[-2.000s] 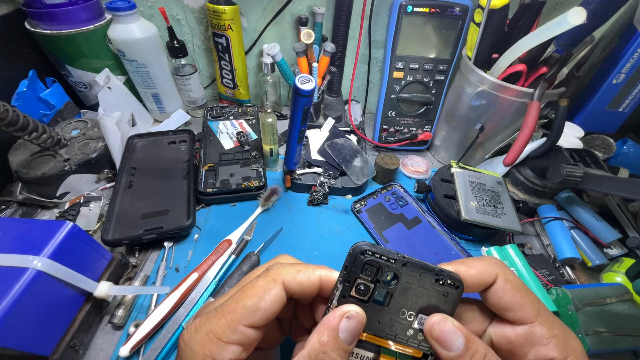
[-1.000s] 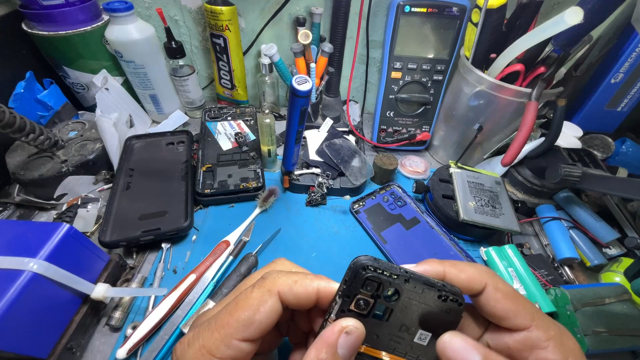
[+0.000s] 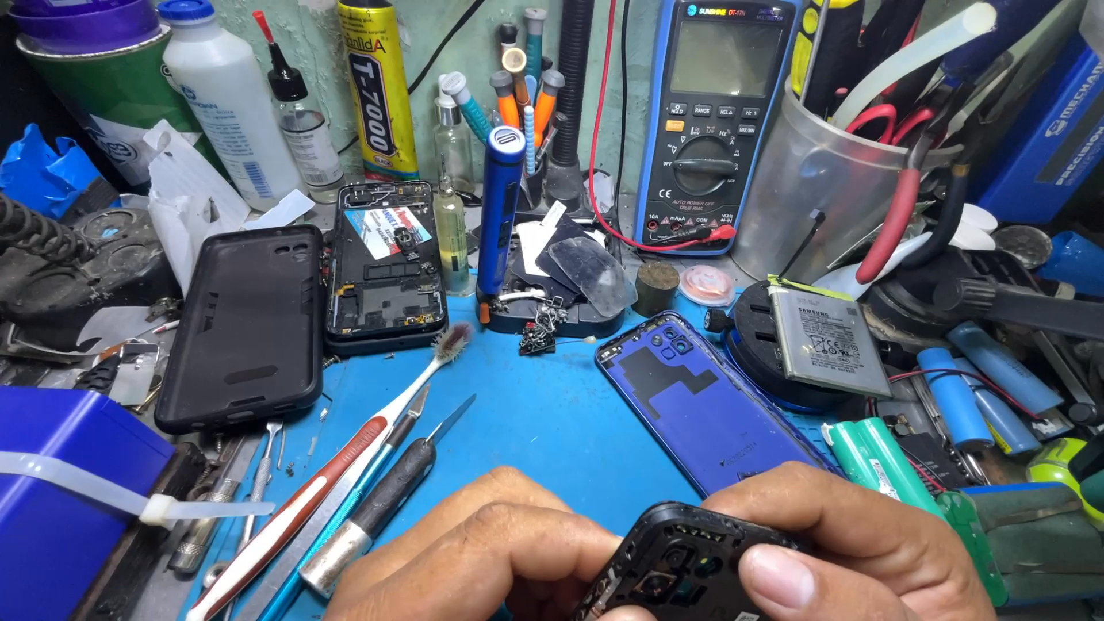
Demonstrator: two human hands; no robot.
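A black smartphone body with its back off (image 3: pixel 681 573) is held at the bottom edge, tilted, its camera opening showing; its lower part is out of frame. My left hand (image 3: pixel 483 552) grips its left side, and my right hand (image 3: pixel 854 552) holds the upper right with the thumb on its face. Just beyond lies a blue phone back cover (image 3: pixel 699 397). Left of my hands are a toothbrush (image 3: pixel 345 457) and a black-handled blade tool (image 3: pixel 388 496). A Samsung battery (image 3: pixel 828 341) rests on a round black holder at the right.
A black phone case (image 3: pixel 246 328) and an opened phone (image 3: pixel 385 259) lie at the back left. A multimeter (image 3: pixel 711 129) stands behind, near a cup of pliers (image 3: pixel 828 190). Blue cylindrical cells (image 3: pixel 953 397) and a green battery pack (image 3: pixel 888 474) sit right; a blue box (image 3: pixel 69 492) stands left.
Both hands have moved down with the phone body, which is now partly out of frame. The orange flex strip seen earlier on its lower part no longer shows.
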